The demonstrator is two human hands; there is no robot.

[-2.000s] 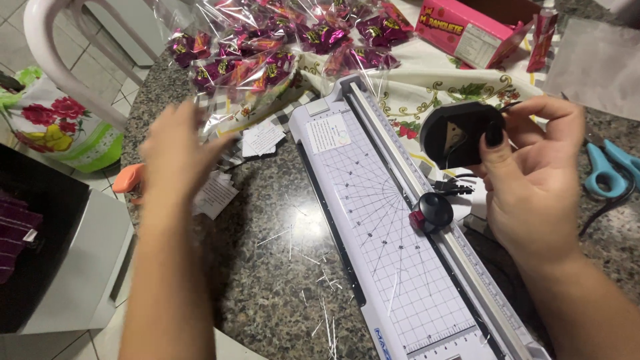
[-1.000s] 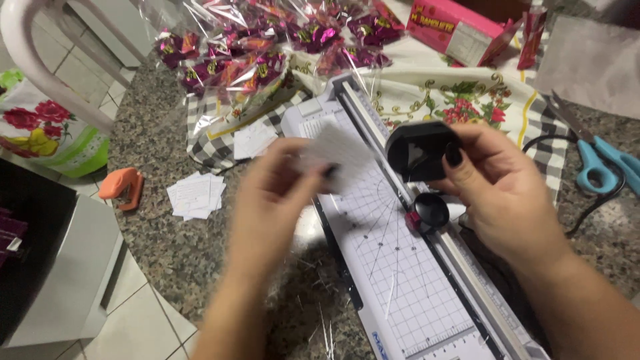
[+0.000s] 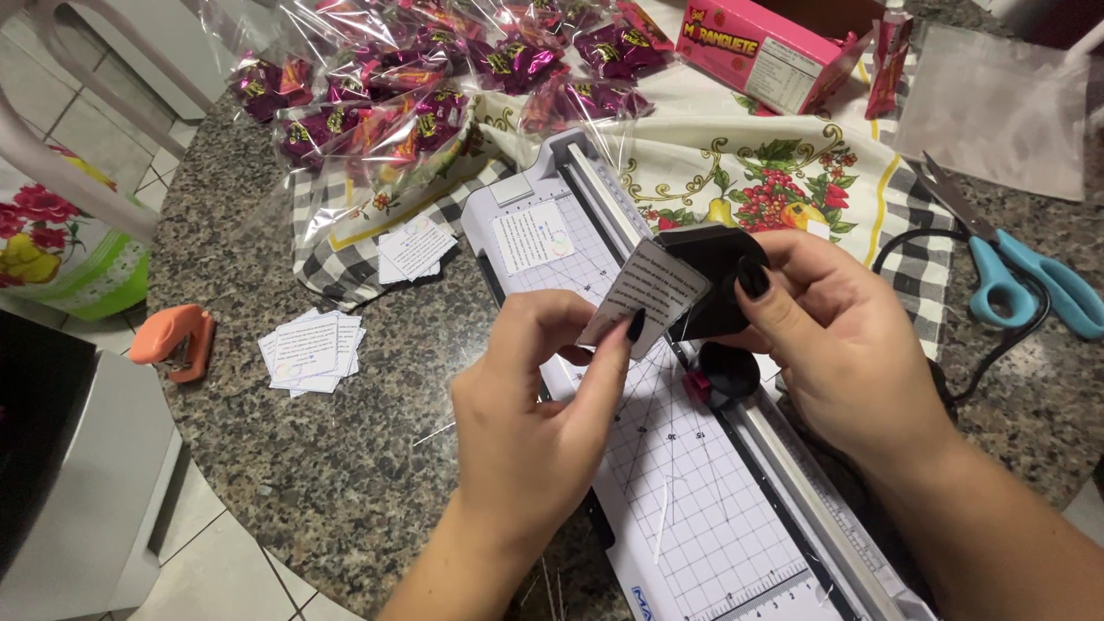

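My left hand (image 3: pixel 543 405) pinches a small printed paper card (image 3: pixel 651 289) by its lower edge. The card's upper right corner is at the black corner punch (image 3: pixel 711 276), which my right hand (image 3: pixel 845 354) grips between thumb and fingers. Both are over a white paper trimmer (image 3: pixel 690 483) with a grid and a black sliding cutter head (image 3: pixel 729 375). Another printed card (image 3: pixel 532 237) lies on the trimmer's upper end. To the left are two piles of cards, one on the granite (image 3: pixel 312 352) and one beside the cloth (image 3: pixel 417 248).
An orange stapler (image 3: pixel 175 341) sits near the left table edge. Clear bags of wrapped sweets (image 3: pixel 414 78) and a pink box (image 3: pixel 768 52) are at the back, on a fruit-print cloth (image 3: pixel 776 172). Blue-handled scissors (image 3: pixel 1026 276), a black cable and clear plastic bags (image 3: pixel 1000 112) lie right.
My left hand has come from the card piles at the left to the punch, now with a card in its fingers. My right hand has kept hold of the punch.
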